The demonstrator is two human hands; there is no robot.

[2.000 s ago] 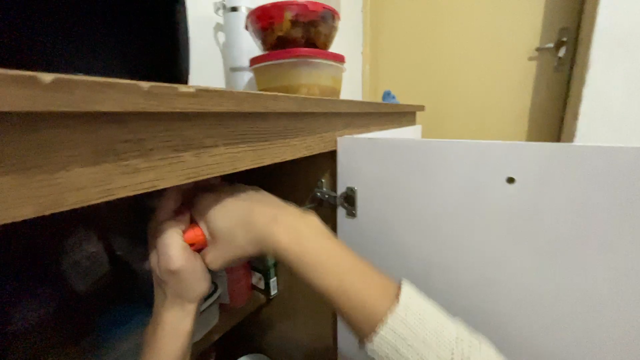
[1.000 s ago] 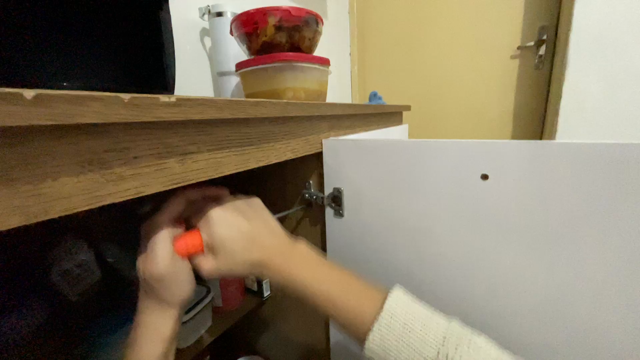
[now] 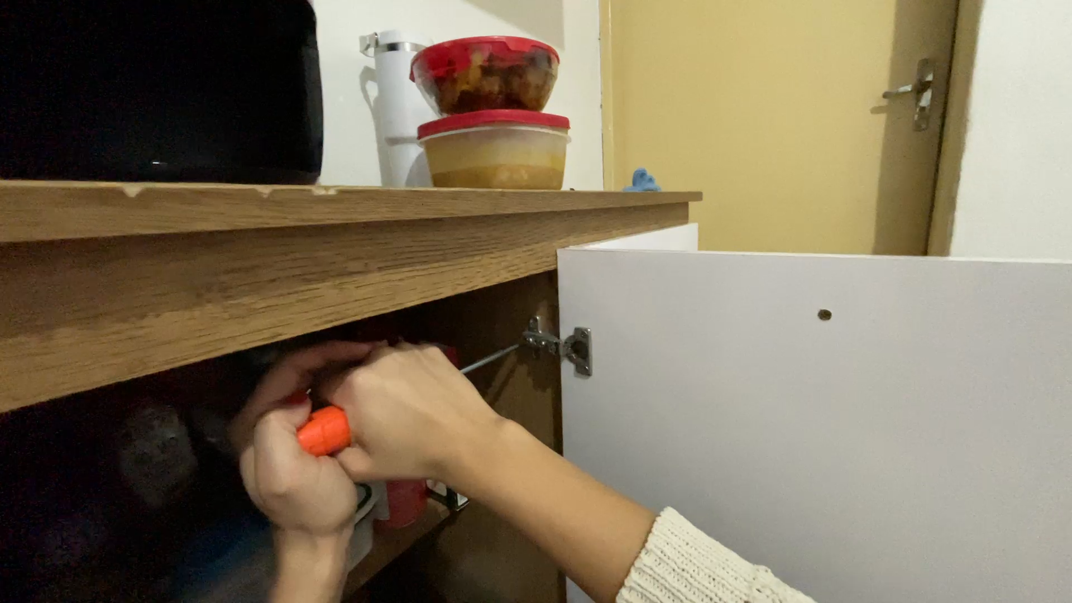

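An orange screwdriver handle (image 3: 325, 431) shows between my two hands inside the cabinet. My right hand (image 3: 410, 410) is wrapped around it from the right, its forearm in a cream knit sleeve. My left hand (image 3: 297, 469) closes around the handle's rear part from the left; some of its fingers are hidden or blurred. From behind my right hand the thin metal shaft (image 3: 492, 358) runs up to the metal hinge (image 3: 544, 338) on the cabinet's side wall. Whether the tip sits in a screw I cannot tell. The hinge's cup side is on the white cabinet door (image 3: 804, 402), which stands open.
Over my hands runs the wooden countertop edge (image 3: 352, 209). On top stand a dark appliance (image 3: 159, 92), a red-lidded bowl (image 3: 486, 75) stacked on a food container (image 3: 496, 151), and a white bottle (image 3: 402, 109). Below my hands, a plastic container (image 3: 362, 532) and a red item (image 3: 405, 502) sit on a shelf.
Both hands stay together at the orange handle. The shaft running to the hinge was hidden two seconds ago and shows in the later frames.
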